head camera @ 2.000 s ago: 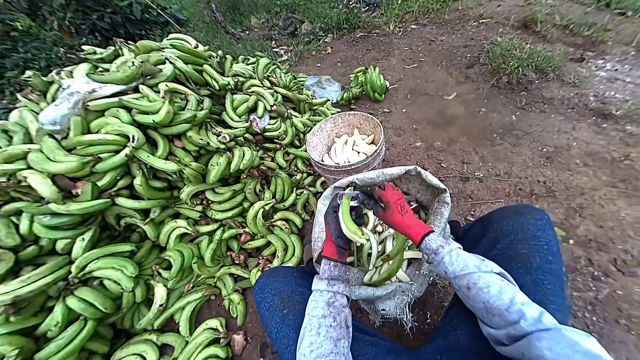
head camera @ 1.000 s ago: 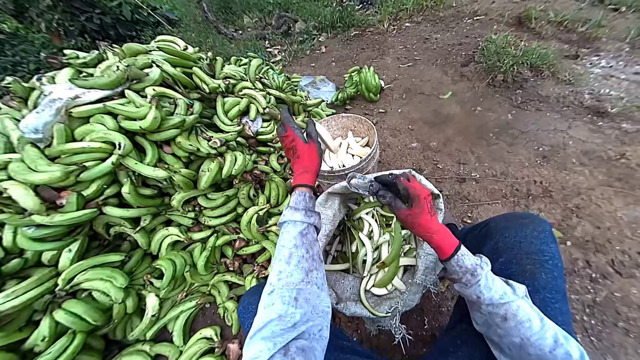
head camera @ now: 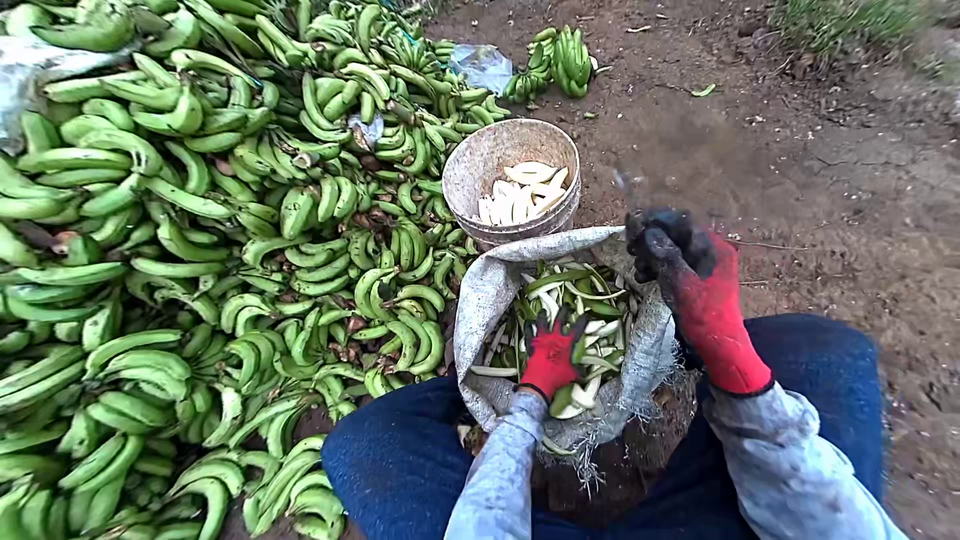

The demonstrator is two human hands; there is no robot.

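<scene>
My left hand, in a red and black work glove, reaches down into a woven sack between my legs. Its fingers are spread on green and white plantain peels. My right hand, gloved alike, is raised over the sack's right rim with its fingers closed around a small tool, of which only a thin blurred blade shows. Just beyond the sack stands a round, dirty white bucket holding peeled plantains. Whether my left fingers grip any peel cannot be told.
A large heap of green plantains fills the left side, up to the bucket and sack. Behind the bucket lie a clear plastic bag and a bunch of green plantains. Bare earth extends to the right, with grass at the top.
My left hand has moved from beside the bucket down into the sack. My right hand has risen with the tool. A peeled plantain near my left hand earlier now lies in the bucket.
</scene>
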